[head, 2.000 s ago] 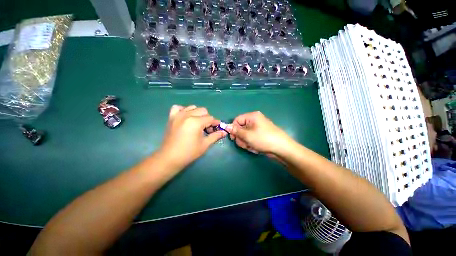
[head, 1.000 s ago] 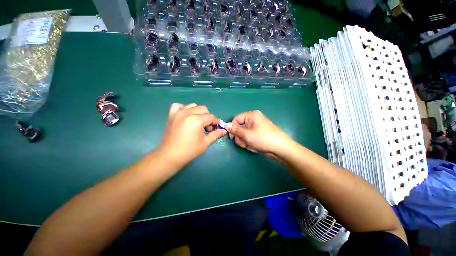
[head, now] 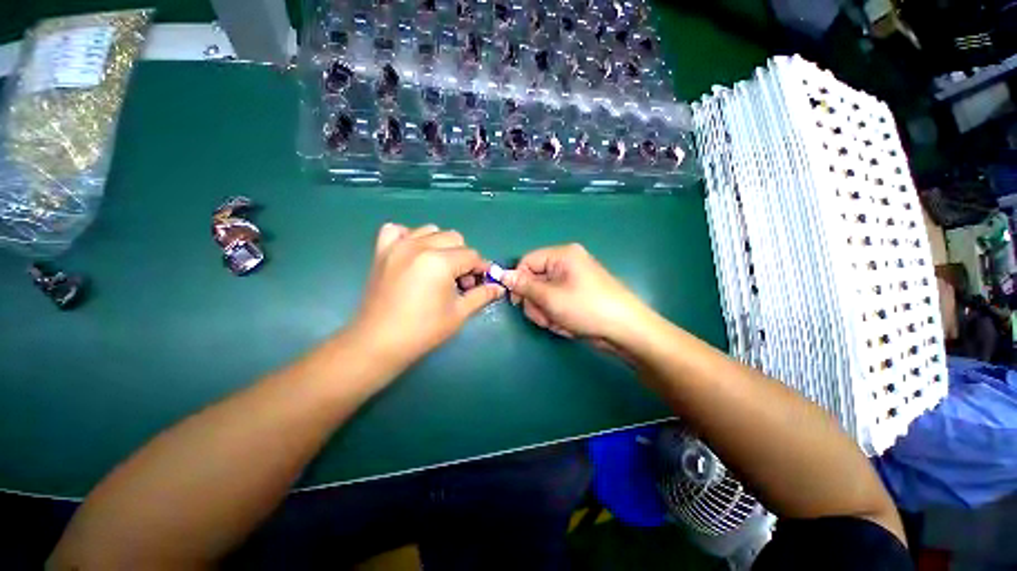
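My left hand (head: 424, 284) and my right hand (head: 563, 292) meet over the green bench. Between their fingertips is a small module (head: 494, 274) with a white and blue-violet part showing. The left thumb and index finger pinch its dark left side. The right thumb and fingertips are on its right side. Fingers hide most of it, so its shape and any tool cannot be told.
A clear blister tray (head: 390, 176) of dark modules lies behind my hands. White parts trays (head: 790, 257) are stacked at right. A coppery module (head: 239, 236), a darker piece (head: 56, 286) and a bag of brass-coloured parts (head: 61, 134) are at left. A fan (head: 714, 485) stands below the edge.
The view has shifted slightly, so the bench things sit a little differently in the picture. Both hands keep nearly the same pose around the small module, with slight fingertip movement.
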